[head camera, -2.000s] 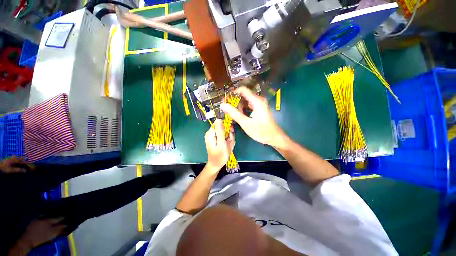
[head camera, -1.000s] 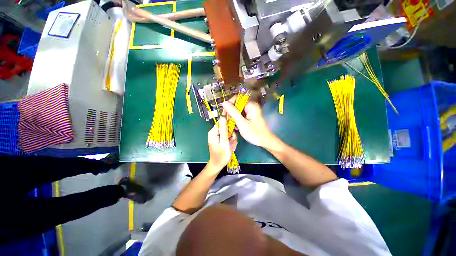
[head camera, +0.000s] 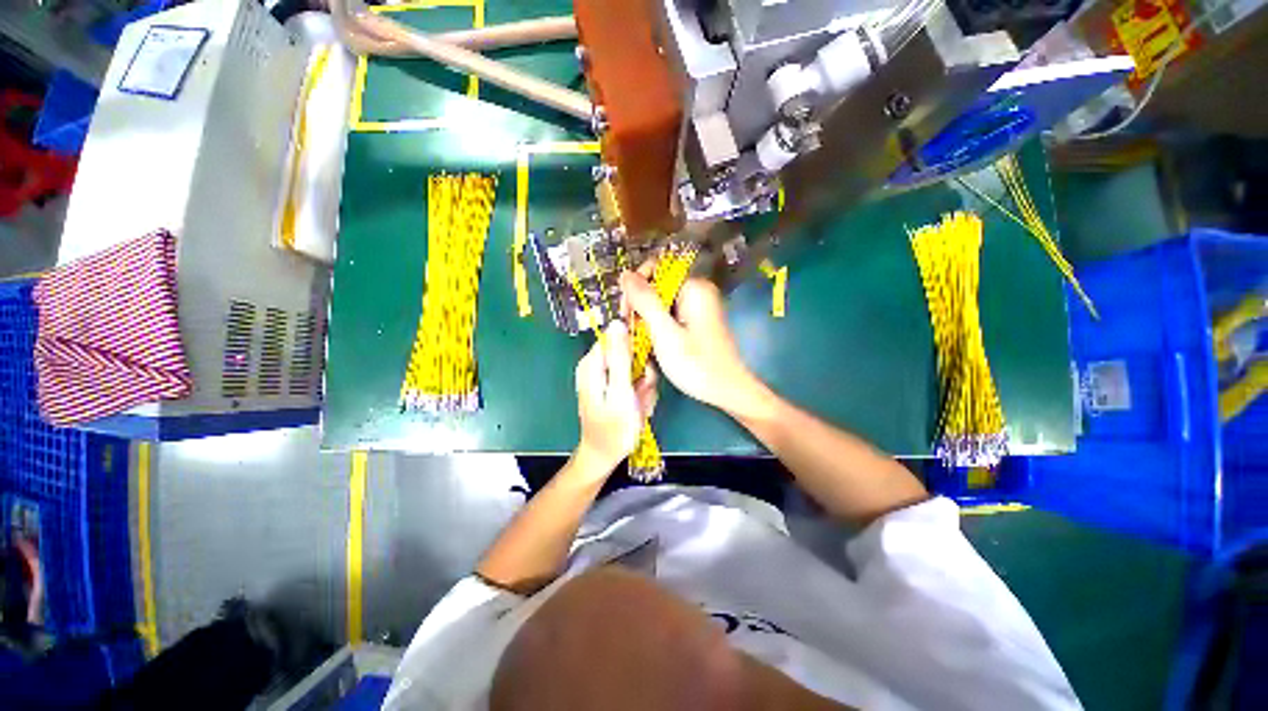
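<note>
My left hand (head camera: 611, 399) is closed around a bunch of yellow wires (head camera: 645, 456) at the front of the crimping machine (head camera: 644, 111). The bunch's whitish tips point down towards my lap. My right hand (head camera: 695, 345) is at the upper part of the same bunch, its fingertips close to the crimp applicator (head camera: 577, 285). Its fingers are on the wires; a single wire between the fingertips is too small to make out. The fingers partly hide the bunch and the applicator's front.
Yellow wire bundles lie on the green bench at left (head camera: 449, 295) and right (head camera: 958, 338). Loose longer wires (head camera: 1042, 229) lie at the far right. A control cabinet (head camera: 230, 208) with a striped cloth (head camera: 111, 331) stands left. Blue bins (head camera: 1154, 403) stand right.
My right hand has drawn slightly down and inward from the machine, and the bunch's upper end now leans right. The person in dark trousers at left has mostly moved out of view.
</note>
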